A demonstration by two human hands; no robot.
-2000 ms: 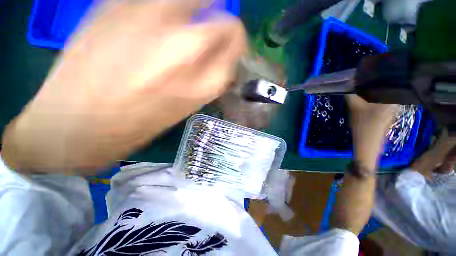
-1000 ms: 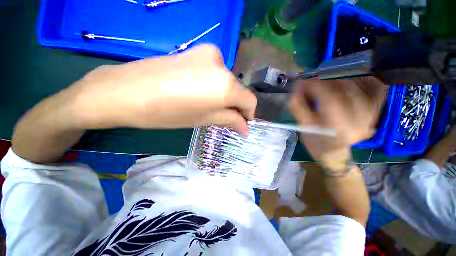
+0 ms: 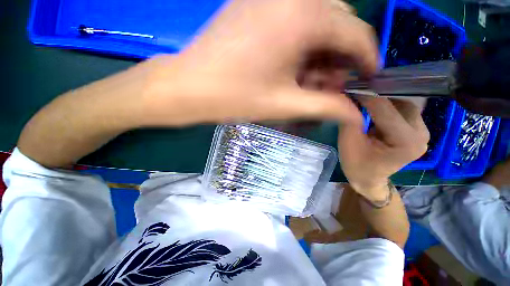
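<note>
My left hand (image 3: 268,67) is bare, large and blurred over the middle of the bench. Its fingers curl at the tip of the grey press arm (image 3: 411,79); what they hold, if anything, is hidden. My right hand (image 3: 386,134) is just below the arm, fingers bent up towards the left fingertips; its grip cannot be made out. The silvery fixture block is hidden behind my left hand. A clear plastic box (image 3: 271,167) at the bench edge holds aligned thin stemmed pieces. One stemmed piece (image 3: 116,33) with a dark head lies in the blue tray (image 3: 50,40).
To the right, a blue bin (image 3: 386,33) holds small black fittings. Beside it, another blue bin (image 3: 470,139) holds jumbled silver-white parts. A neighbouring worker's sleeve (image 3: 470,218) shows at lower right. A brown carton (image 3: 355,218) is below the bench edge.
My left hand has moved from the clear box up and right to the press arm's tip. My right hand has moved slightly down and right. The long pale stem between the hands no longer shows.
</note>
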